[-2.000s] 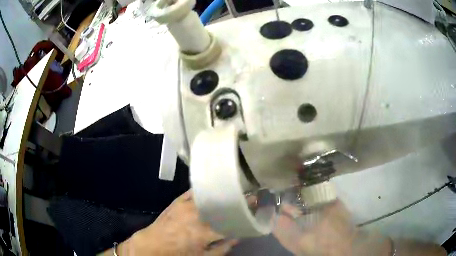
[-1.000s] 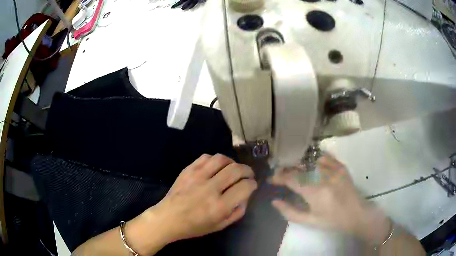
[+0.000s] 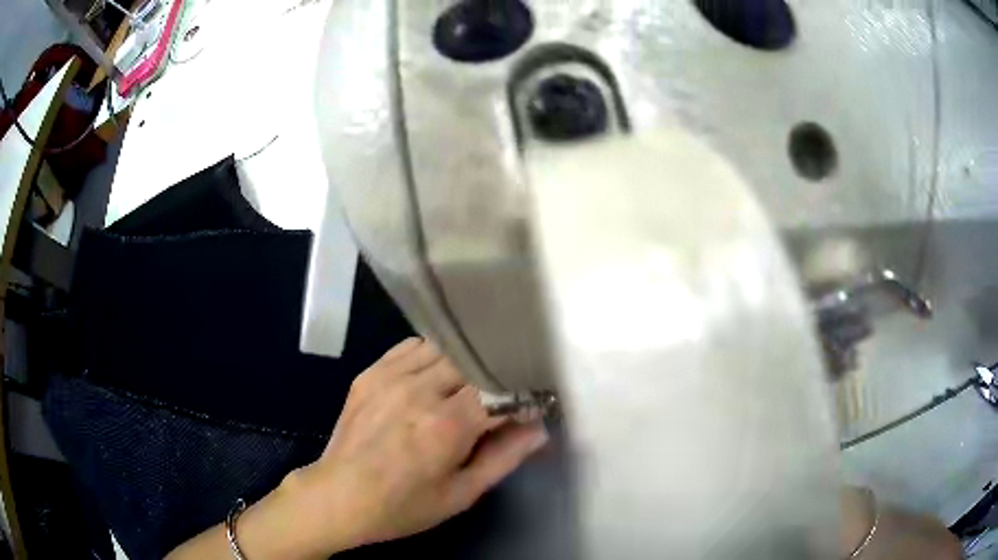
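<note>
The dark garment fabric [image 3: 208, 328] lies left of and under the sewing machine head [image 3: 471, 208]. A smoother black panel joins a ribbed dark panel along a seam. My left hand [image 3: 410, 443] rests on the fabric beside the small metal parts at the needle area [image 3: 525, 405], thumb and fingers bent close together; whether it pinches the cloth is hidden. My right hand is hidden behind the large, blurred take-up lever guard [image 3: 679, 350]; only its braceleted wrist shows at the bottom right.
A white lever [image 3: 331, 287] hangs left of the head. The thread tension assembly [image 3: 848, 317] is at the right. Small metal thread snips [image 3: 988, 383] lie at the right edge. A pink item [image 3: 153, 49] is at the upper left.
The view has moved much closer to the machine head, and the guard now covers my right hand. My left hand stays on the fabric by the needle area, its fingers slightly further under the head.
</note>
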